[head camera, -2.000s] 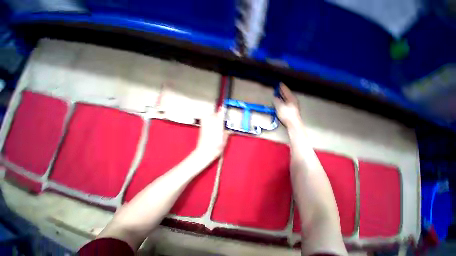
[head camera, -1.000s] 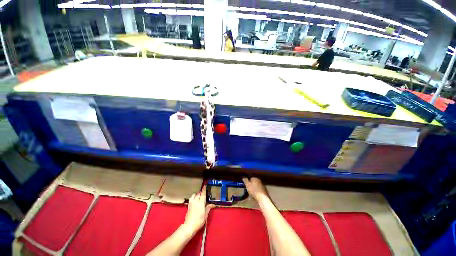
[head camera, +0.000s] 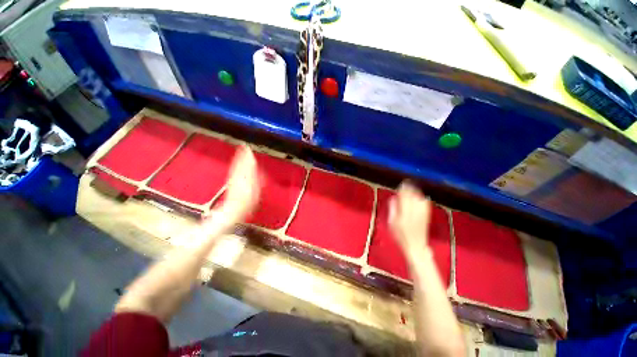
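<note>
The tan sheet (head camera: 547, 273) lies in front of the blue press beam, with several large red areas (head camera: 331, 213) showing through its windows, divided by narrow tan strips. My left hand (head camera: 242, 183) is blurred, over the left-middle red windows, with nothing seen in it. My right hand (head camera: 410, 211) is also blurred, over a red window right of the middle, and looks empty with its fingers apart. No blue die is visible. The sheet's back edge runs close along the dark gap under the beam.
The blue press beam (head camera: 377, 136) runs behind the sheet, with green and red buttons, a white tag (head camera: 270, 75) and a hanging chain-like strip (head camera: 308, 84). Scissors (head camera: 316, 11), a yellow strip (head camera: 506, 49) and a dark tray (head camera: 599, 90) lie on top. A blue bin (head camera: 43, 183) holds white scraps at left.
Both hands have left the blue die and moved apart, nearer my body. The die and the wide tan band behind the red windows are out of sight. The view has tilted down.
</note>
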